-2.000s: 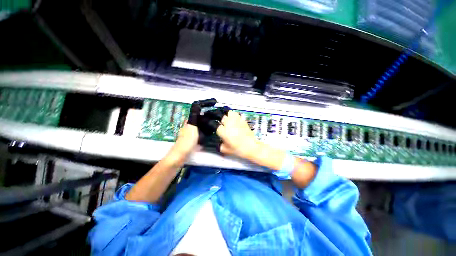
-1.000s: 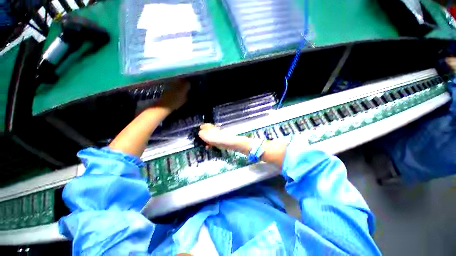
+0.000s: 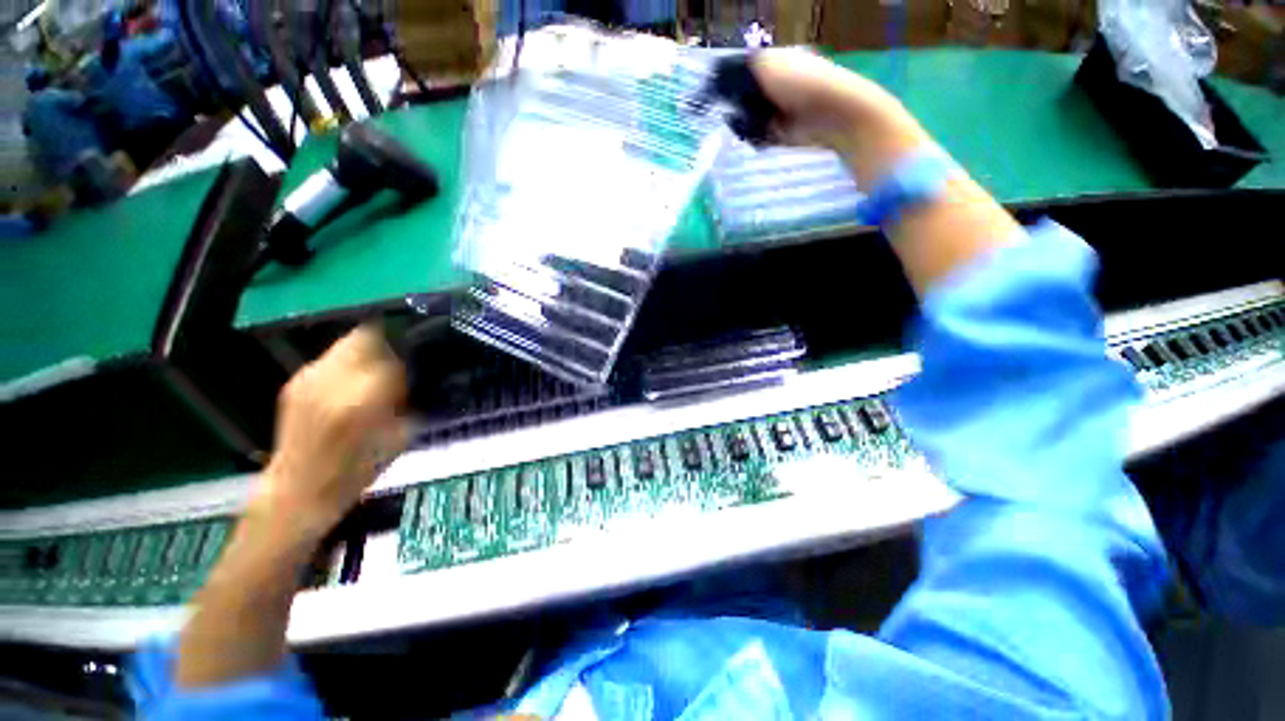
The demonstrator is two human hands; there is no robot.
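A clear ribbed tray [image 3: 638,242] is raised and tilted over the green shelf edge, with dark parts or slots at its lower end and a white sheet [image 3: 550,176] over much of it. My right hand [image 3: 810,102], with black finger cots, grips its upper right corner. My left hand [image 3: 343,409] is at the dark space under the shelf; its fingers are dark and blurred, so its hold cannot be told. Green circuit boards [image 3: 529,507] with a row of black components [image 3: 691,451] lie along the white conveyor rail [image 3: 677,542].
On the green bench top [image 3: 986,127] lie a dark handheld scanner [image 3: 374,166], another clear tray [image 3: 782,183] and a black bin [image 3: 1198,158] with a clear bag. More trays [image 3: 726,369] sit behind the rail. People in blue [image 3: 106,106] are at the far left.
My right hand has gone from the boards up over the bench, now holding the raised tray. My left hand has come back from deeper under the shelf, moving left and down.
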